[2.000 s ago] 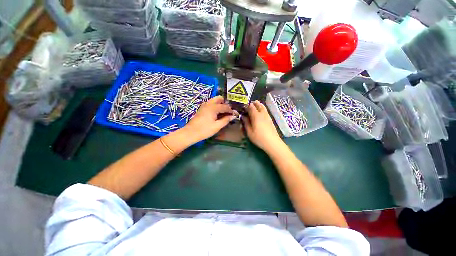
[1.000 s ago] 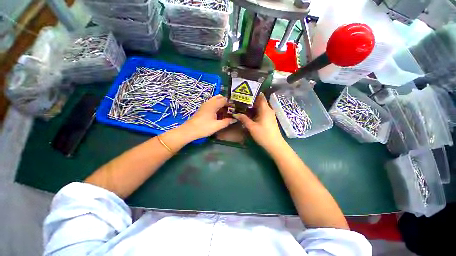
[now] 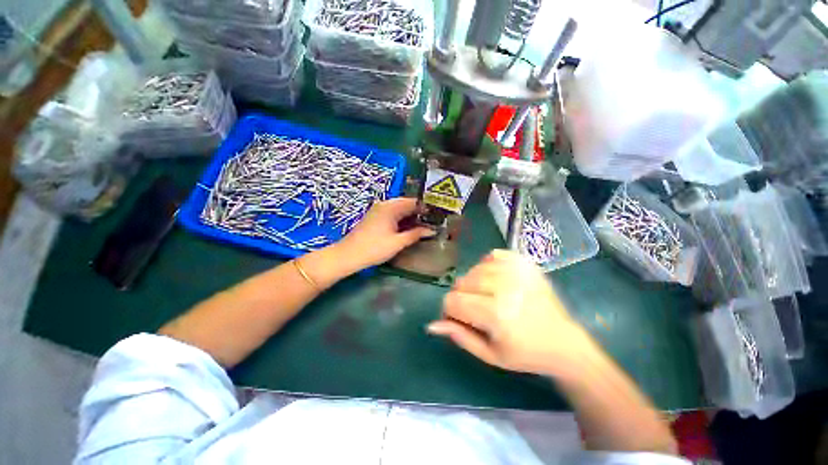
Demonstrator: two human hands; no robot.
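The hand press stands at the centre, with its warning label (image 3: 447,191) on the front and a round steel plate (image 3: 490,77) above. My left hand (image 3: 381,234) has its fingertips at the fixture (image 3: 436,216) under the label; a pin there is too small to make out. My right hand (image 3: 508,313) is closed around the end of the lever (image 3: 517,218), which points down toward me; the red ball knob is hidden under the hand. The base plate (image 3: 425,262) lies below the fixture. The blue tray (image 3: 195,213), left of the press, holds a heap of metal pins (image 3: 290,186).
A clear plastic box (image 3: 576,238) with pins is just right of the press, and more clear boxes (image 3: 645,232) are farther right. Stacked boxes (image 3: 368,77) stand behind the tray. A black phone (image 3: 136,236) and a plastic bag (image 3: 68,163) are at left.
My right hand has left the fixture and taken hold of the lever, which has swung down toward me. The round plate sits lower in view. My left hand has stayed at the fixture.
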